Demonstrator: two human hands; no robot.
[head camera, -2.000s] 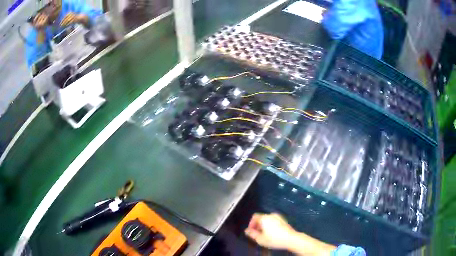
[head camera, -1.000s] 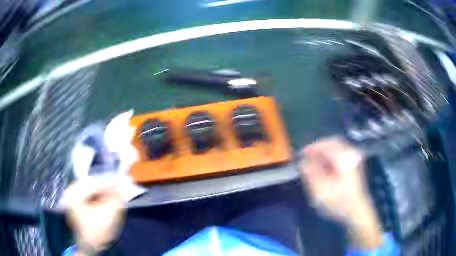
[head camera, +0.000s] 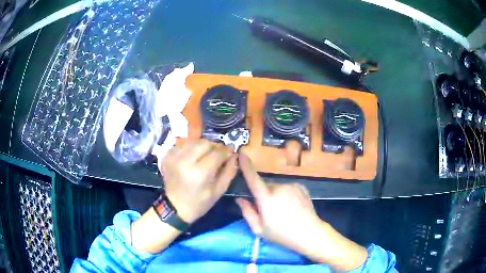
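Note:
The orange fixture (head camera: 314, 165) lies in front of me with three round black housings in its places. At the left housing (head camera: 224, 106), a small white-silver part (head camera: 234, 138) sits on the lower edge. My left hand (head camera: 197, 173) has its fingertips at this part, seemingly gripping it; the fingers partly hide it. My right hand (head camera: 280, 210) has its index finger extended to the part's lower side, thumb apart, with nothing visible held. The middle housing (head camera: 286, 113) and right housing (head camera: 343, 120) show no silver part.
The electric screwdriver (head camera: 301, 45) lies behind the fixture, its cable running down the right side. A crumpled clear plastic roll (head camera: 130, 120) and ragged white paper (head camera: 173, 101) are at the fixture's left. A left blister tray (head camera: 80, 90) and a right housing tray (head camera: 443, 154) flank them.
The view has swung from the right-hand trays to the fixture. Both hands, apart a second ago, have come together at the left housing, where the silver part now shows.

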